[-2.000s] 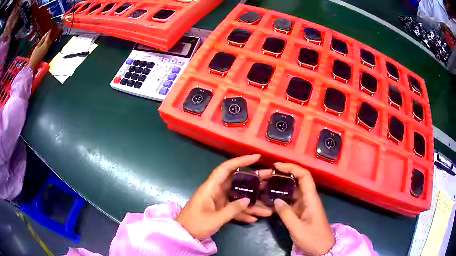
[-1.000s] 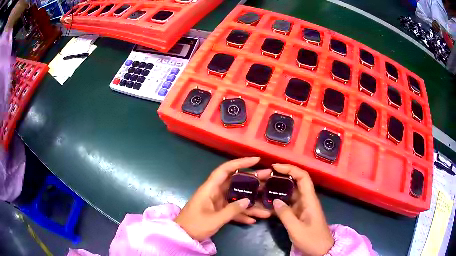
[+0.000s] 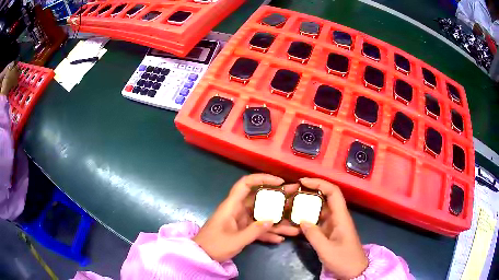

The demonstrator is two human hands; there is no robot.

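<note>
My left hand (image 3: 235, 221) holds a watch body (image 3: 268, 205) by its edges, thumb at the lower edge of its display. My right hand (image 3: 334, 229) holds a second watch body (image 3: 306, 208) the same way. The two sit side by side, faces up, both displays lit plain white. They are in front of the near edge of the red-orange foam tray (image 3: 230, 147). Most tray pockets hold dark watch bodies; several in the nearest row lie back up with round sensor marks. Two pockets in that row, right of centre, are empty.
A second red-orange tray (image 3: 189, 37) partly overlaps a calculator (image 3: 164, 76) at the upper left. A pen (image 3: 83, 60) lies on pale paper. Another tray (image 3: 34, 90) and a person's pink sleeve (image 3: 11, 158) are at far left. Papers (image 3: 476, 229) lie at right.
Both displays have changed from dark with small white text to full white. My hands have hardly moved. The neighbour's hand and sleeve at the left edge have shifted.
</note>
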